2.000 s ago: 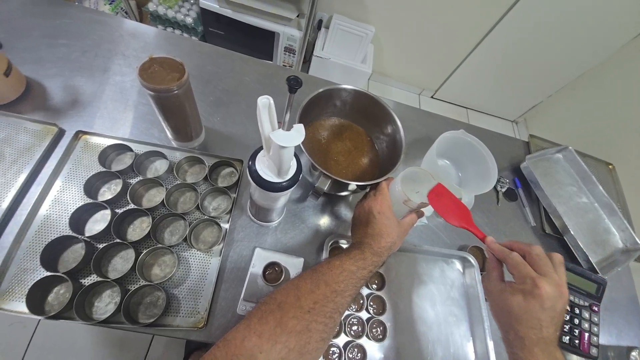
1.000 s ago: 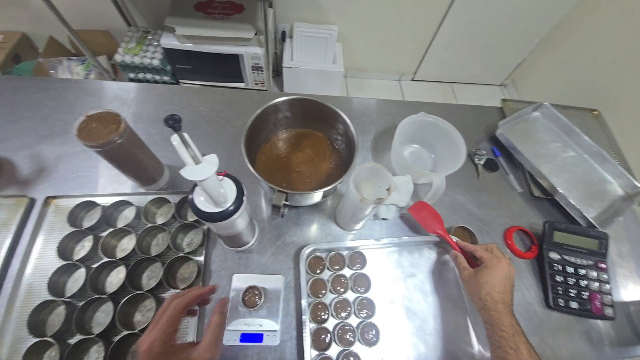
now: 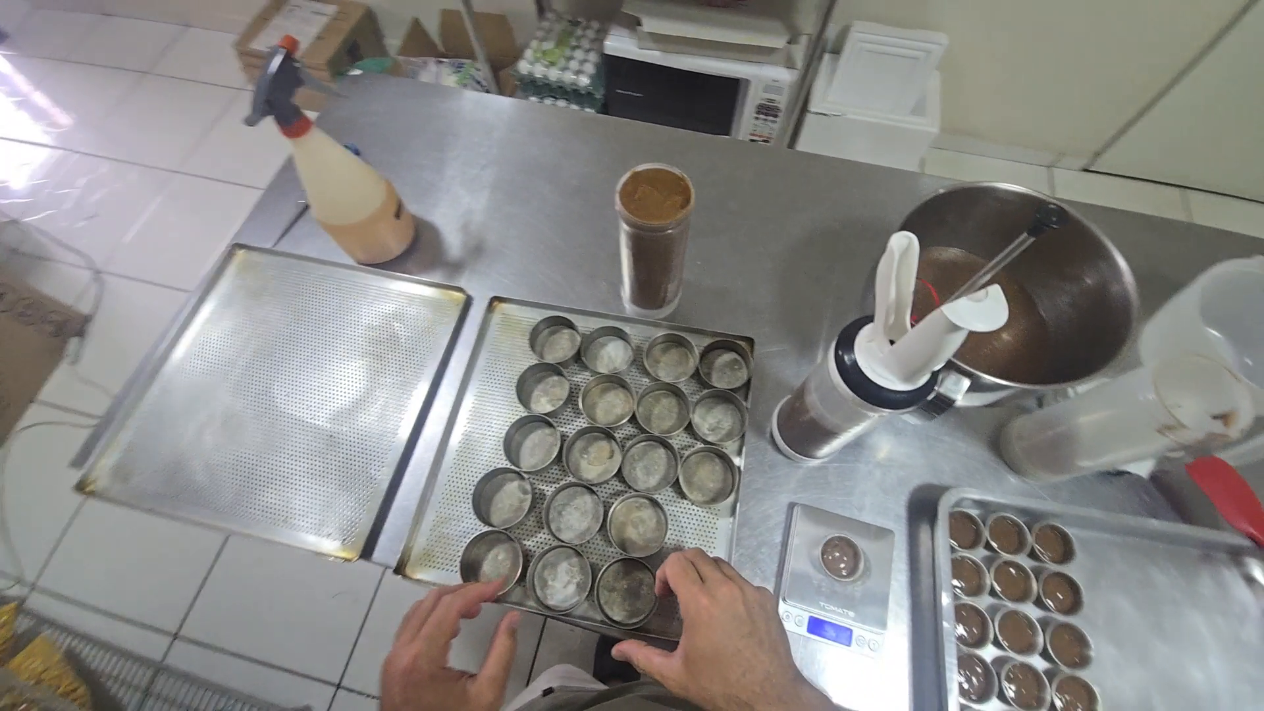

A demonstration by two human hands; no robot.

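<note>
Several round metal molds (image 3: 593,454) stand in rows on a perforated metal tray (image 3: 494,395). At the tray's front edge, my left hand (image 3: 444,642) has its fingers spread beside the front-left mold (image 3: 492,563). My right hand (image 3: 716,627) is at the front-right mold (image 3: 625,592), fingers apart; whether it touches the rim is unclear. Right of the molds, a digital scale (image 3: 839,568) bears one small cup of brown filling (image 3: 841,558). A white-topped dispenser (image 3: 859,375) holding brown mixture stands behind the scale.
A second perforated tray (image 3: 286,395) lies left, with a spray bottle (image 3: 346,188) behind it. A tall container of brown mixture (image 3: 655,237) stands behind the molds. To the right are a steel pot (image 3: 1116,296), clear plastic vessels (image 3: 1106,420), a red spatula (image 3: 1229,499) and a tray of filled cups (image 3: 1175,592).
My right hand has let go of the red spatula, left by the clear vessels, and moved left to the molds. My left hand has also moved to the molds. The view has swung left.
</note>
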